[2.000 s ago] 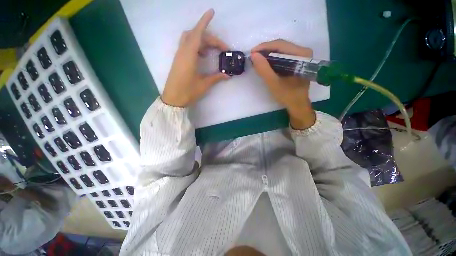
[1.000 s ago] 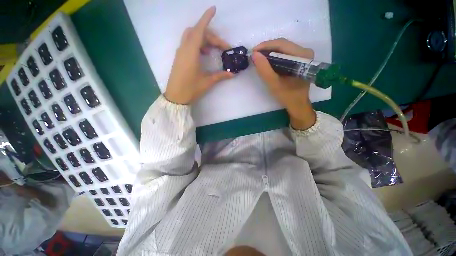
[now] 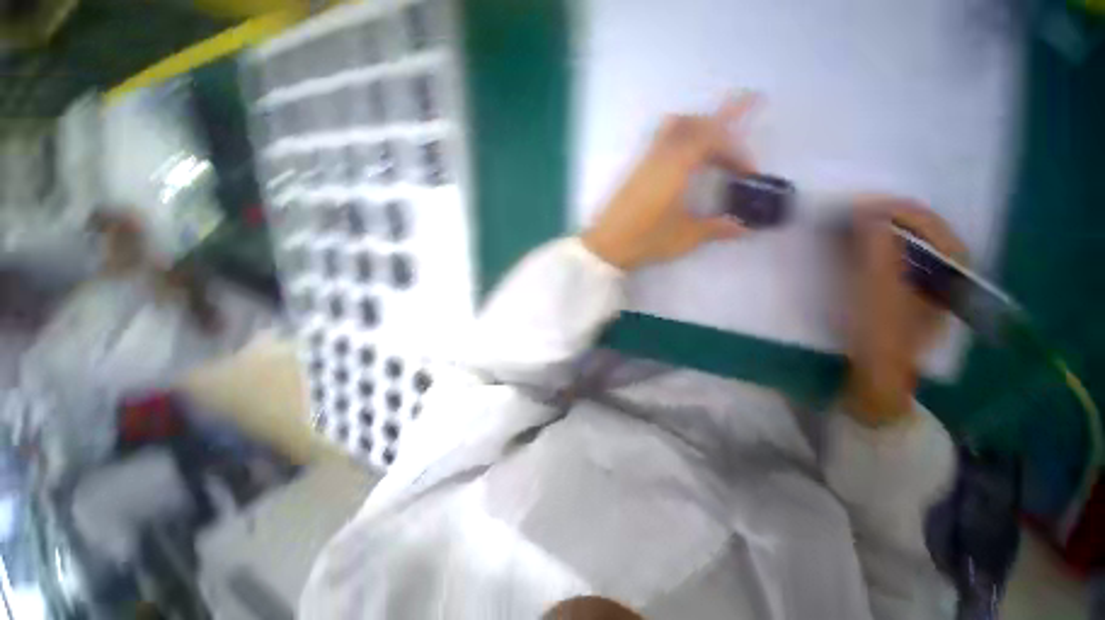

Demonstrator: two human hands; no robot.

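Note:
The frame is badly blurred. My left hand [image 3: 673,188] grips a small black housing [image 3: 760,201] between thumb and fingers above the white work paper [image 3: 788,73]. Details on the housing do not show. My right hand [image 3: 897,291] holds a dark dispensing syringe [image 3: 931,269] to the right of the housing, with a gap between them. The needle tip cannot be made out. A yellow-green air hose [image 3: 1082,406] curves down from the syringe's rear.
A large white blister tray [image 3: 458,230] with rows of black housings stands at the left. Further left a person in a white coat [image 3: 109,327] shows blurred. A dark plastic bag [image 3: 979,521] and a red thing [image 3: 1078,533] lie at the lower right.
The view has swung to the left, so everything sits further right and is blurred. My right hand and the syringe have drawn away from the housing, and the syringe tilts more steeply.

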